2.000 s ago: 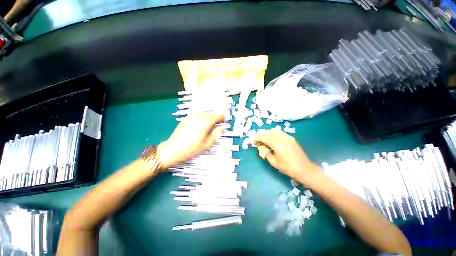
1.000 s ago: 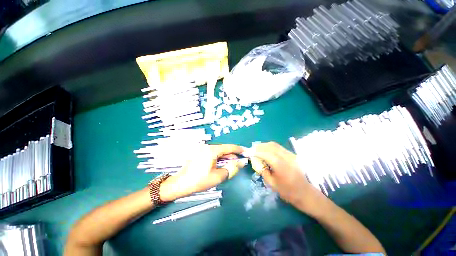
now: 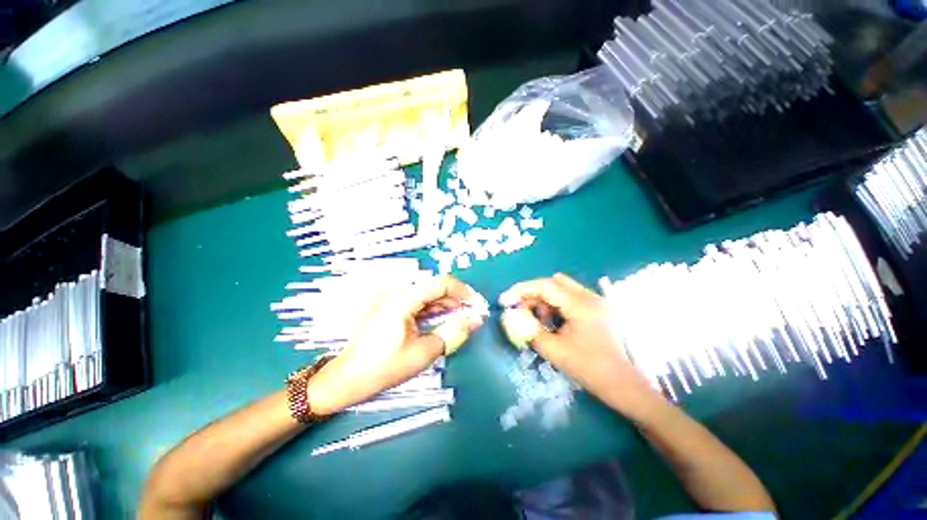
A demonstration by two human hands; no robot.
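My left hand (image 3: 402, 330), with a metal bracelet at the wrist, is pinched on a slim metal rod (image 3: 438, 319); most of the rod is hidden by the fingers. My right hand (image 3: 569, 330) is just right of it, apart by a small gap, its fingertips curled together; glare hides whether a small part is between them. Pale rubber covers show on fingers of both hands. Silver rods (image 3: 351, 211) lie in a column beyond and under my left hand. Small white parts (image 3: 478, 244) are scattered beyond the hands. A pile of translucent pieces (image 3: 539, 394) lies nearer me.
A yellow packet (image 3: 371, 117) and a clear bag of white parts (image 3: 544, 152) lie at the back. Bright rods (image 3: 747, 305) lie right. Clear tubes (image 3: 722, 56) rest on a black tray (image 3: 701, 198). Another black tray (image 3: 127, 340) holds rods left. Wrapped rods (image 3: 46, 485) lie lower left.
Both hands came from the column and scattered parts towards me and met. Since one second ago they have parted slightly, the right moving right. The view has also shifted.
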